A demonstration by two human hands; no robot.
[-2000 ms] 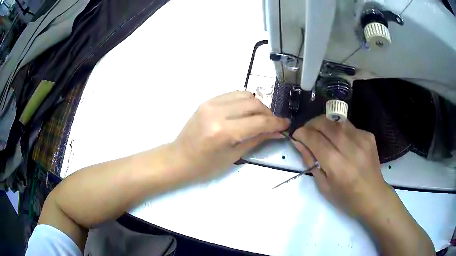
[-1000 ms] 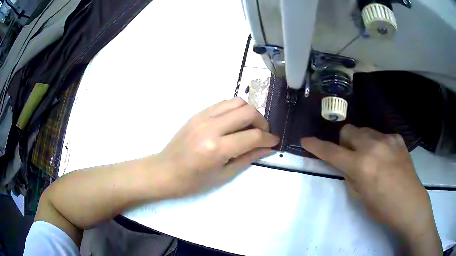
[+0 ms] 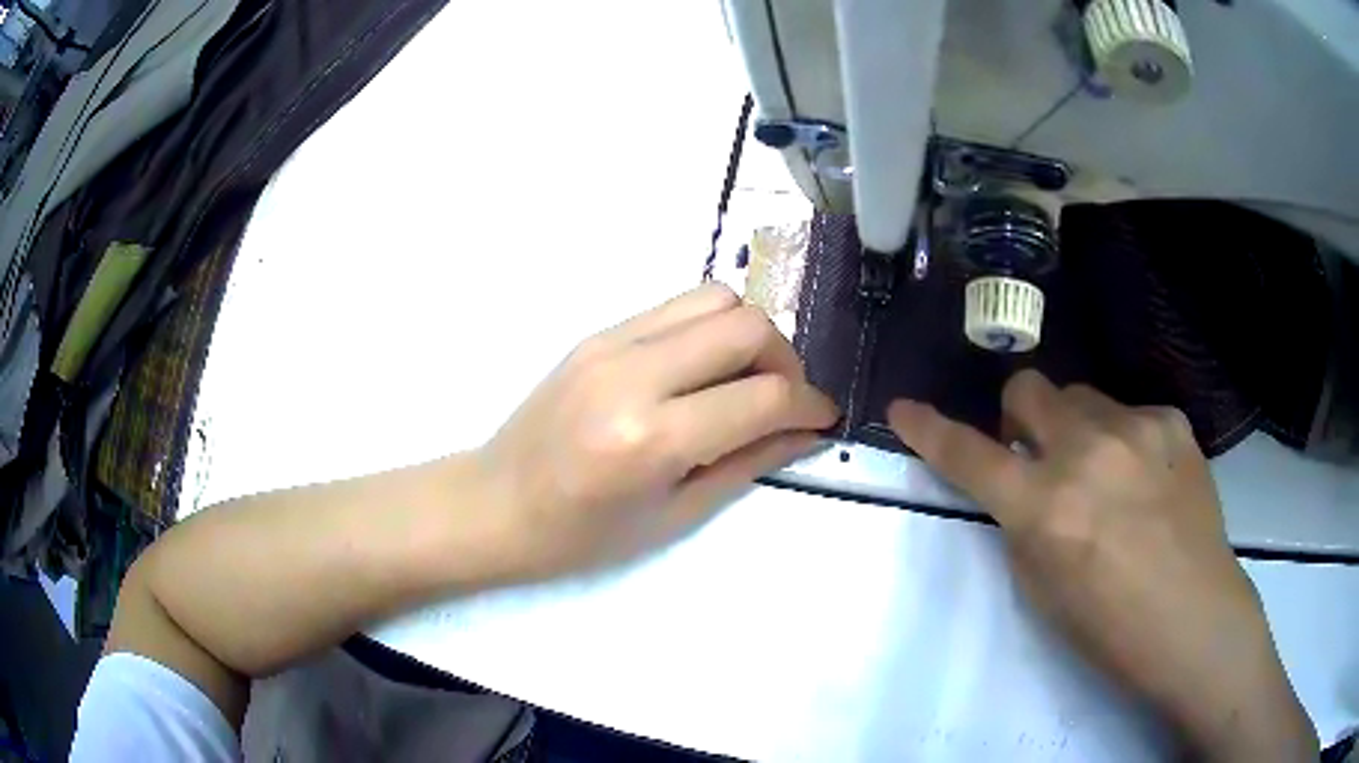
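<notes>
The dark brown panel (image 3: 954,358) lies flat under the sewing machine's presser foot (image 3: 876,274), with a pale stitch line running down from the needle area to its near edge. My left hand (image 3: 641,425) has its thumb and fingertips together on the near left corner of the panel. My right hand (image 3: 1095,514) rests on the near edge, index finger extended on the cloth right of the stitch line, other fingers curled. A small object seems to show between its fingers, but I cannot tell what; no awl spike is visible.
The white machine head (image 3: 1237,105) with cream tension knobs (image 3: 1005,313) overhangs the panel. A garment pile (image 3: 194,127) with a green piece (image 3: 102,310) lies at the left of the white table (image 3: 447,224). Grey cloth (image 3: 380,723) shows below the table edge.
The dark cloth, bunched at my fingers earlier, now lies flat with its near edge exposed. My right hand has moved right, away from my left, and the thin spike it held is out of sight.
</notes>
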